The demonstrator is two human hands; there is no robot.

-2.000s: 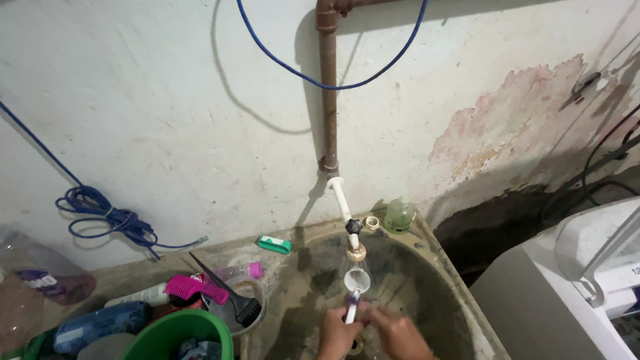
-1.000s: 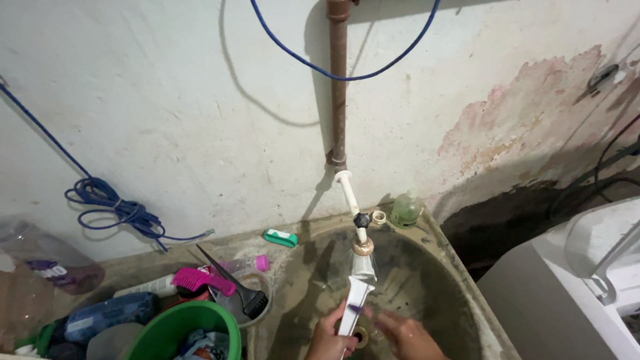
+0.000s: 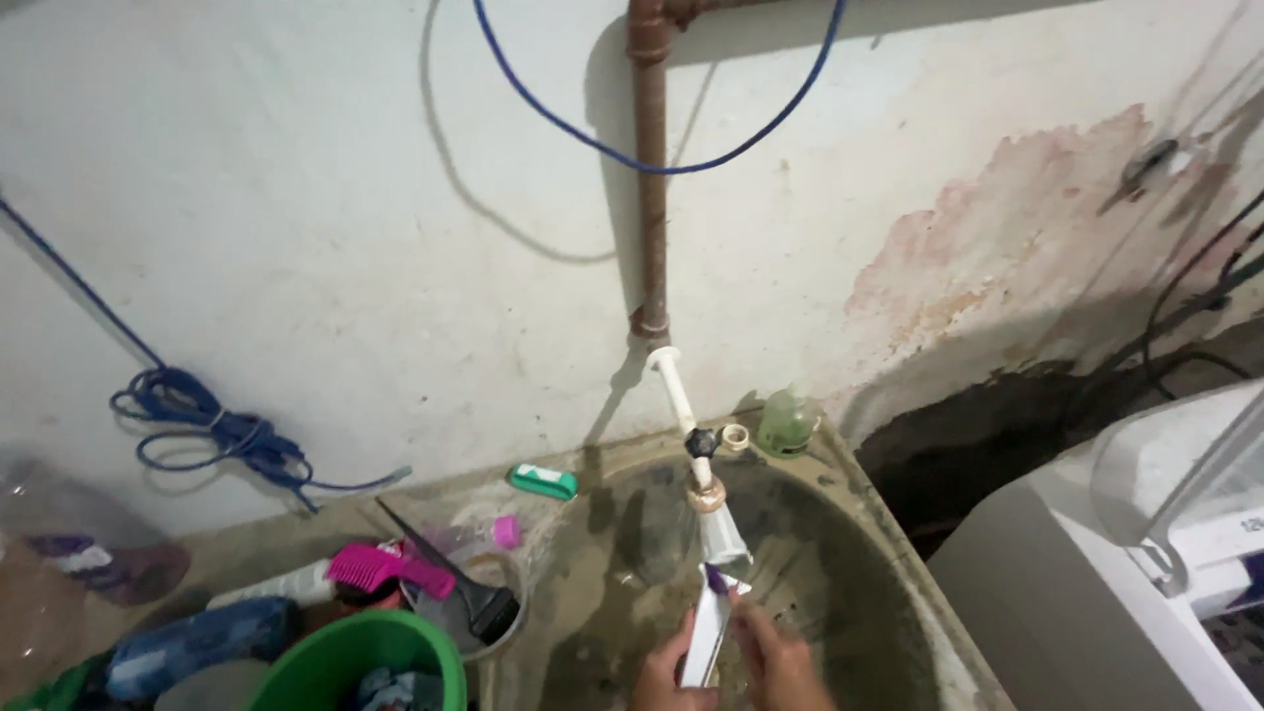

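Observation:
My left hand (image 3: 670, 673) grips a long white plastic piece (image 3: 707, 632) over the sink (image 3: 869, 592). My right hand (image 3: 775, 657) is at the piece's right side, its fingers near a small purple thing (image 3: 715, 581) at the upper end; whether it holds that thing is unclear. Just above the piece, a white spout (image 3: 724, 538) hangs from the white tap pipe (image 3: 675, 393), which has a black handle (image 3: 701, 443). Whether water runs onto the piece cannot be told.
Left of the sink are a green bucket (image 3: 449, 657), a pink comb (image 3: 367, 568), a black tint brush (image 3: 491, 614) and bottles. A green brush (image 3: 543, 481) and a green bottle (image 3: 788, 425) sit on the rim. A white appliance (image 3: 1047, 553) stands at right.
The white piece was lower at the spout two seconds ago, then raised and tilted. Now its upper end is just below the spout, and my right hand has come closer to it.

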